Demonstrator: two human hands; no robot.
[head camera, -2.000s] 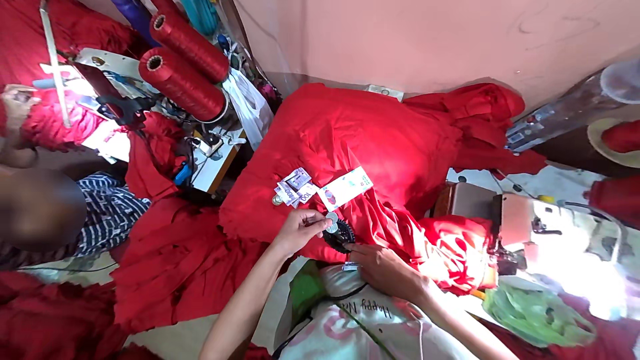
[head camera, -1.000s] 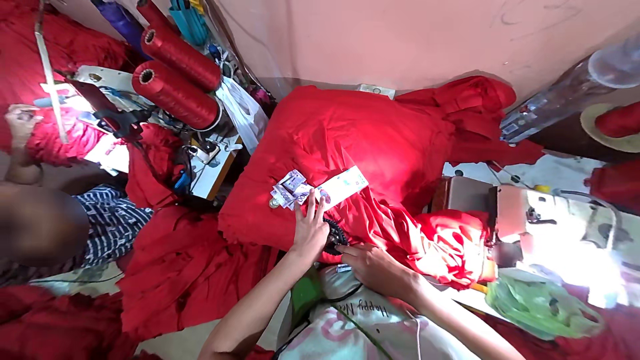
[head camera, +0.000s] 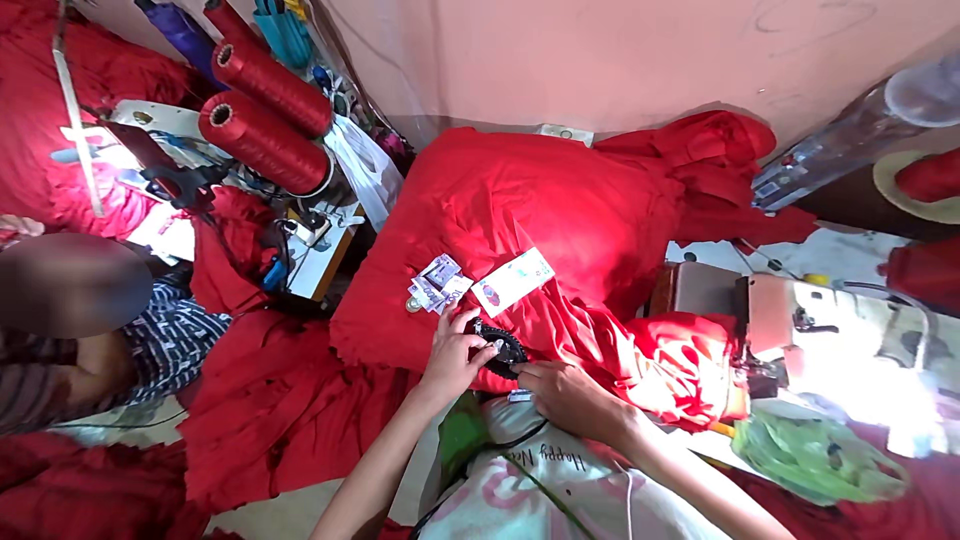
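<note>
A small black coin purse (head camera: 510, 351) lies between my hands at the near edge of a big red cloth bundle (head camera: 525, 187). Its top gapes. My right hand (head camera: 574, 397) grips the purse's right side. The fingers of my left hand (head camera: 454, 356) are at its opening, with something small and shiny, seemingly a coin, at the fingertips. Just beyond my left hand, folded banknotes (head camera: 439, 281) lie on the red cloth, with a coin (head camera: 413, 304) by their left edge. One flat banknote (head camera: 514, 281) lies to their right. A folded bluish paper (head camera: 520, 395) shows beneath my right hand.
Large red thread cones (head camera: 262, 142) and a white plastic bag (head camera: 364, 165) stand at the upper left. A person in a patterned top (head camera: 176, 330) sits at the left. At the right are a sewing machine (head camera: 795, 322) and a green plastic bag (head camera: 817, 454). Red cloth (head camera: 292, 412) spreads at lower left.
Two seconds ago my left hand held a round coin above the purse. It then reached to the banknotes and has come back to the purse's opening. My right hand has stayed at the purse.
</note>
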